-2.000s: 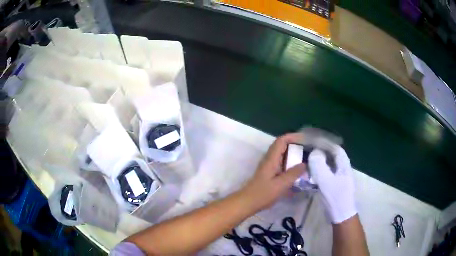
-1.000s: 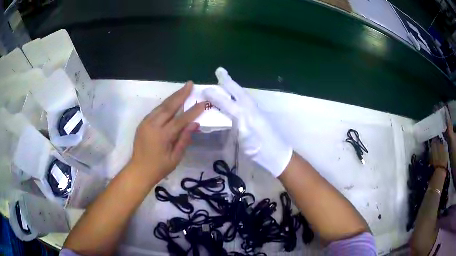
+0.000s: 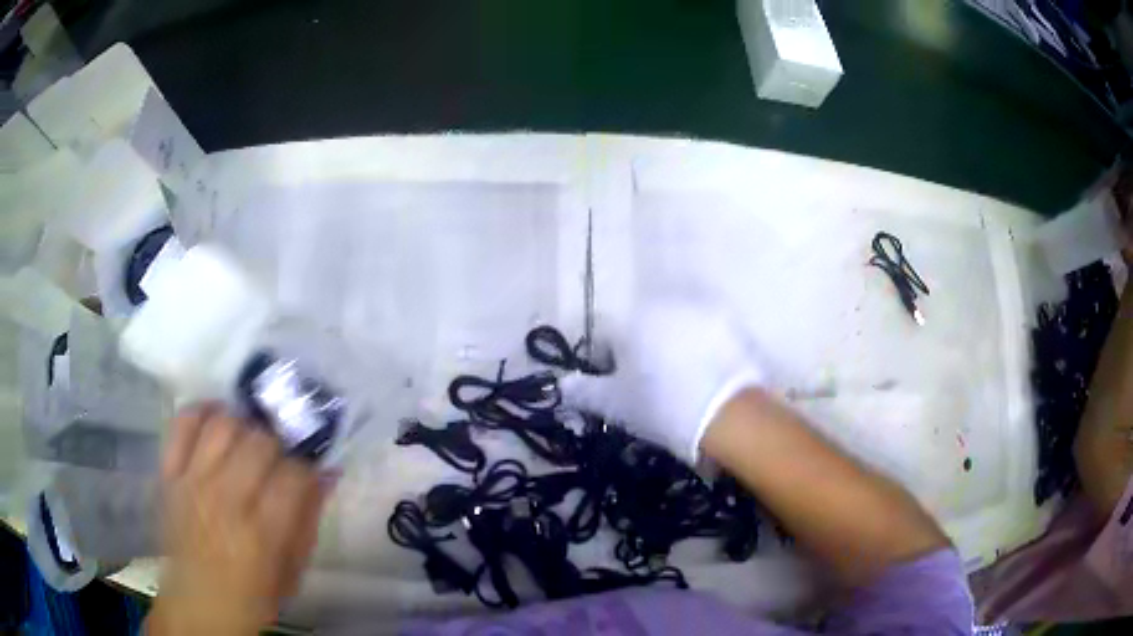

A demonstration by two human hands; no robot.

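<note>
My bare left hand [image 3: 236, 509] is at the lower left, blurred, gripping an open white box [image 3: 193, 323] with its flap up. A black round device [image 3: 292, 404] with a whitish patch shows in the box's opening. My gloved right hand [image 3: 683, 373] is blurred over the upper right part of the black cable pile [image 3: 534, 485]; its fingertips reach the cables, and whether it grips one cannot be told.
Open white boxes [image 3: 100, 211] crowd the left, some with black devices. A closed white box [image 3: 795, 62] lies on the dark green belt [image 3: 497, 75]. A single cable [image 3: 897, 276] lies on the white table [image 3: 770, 261] at right. A neighbouring person's arm [image 3: 1106, 410] and a second cable pile [image 3: 1071, 373] are at the far right.
My hands have parted from the closed white box. My left hand moved down-left and holds an open box. My right hand moved down to the cables. A closed box now shows on the belt.
</note>
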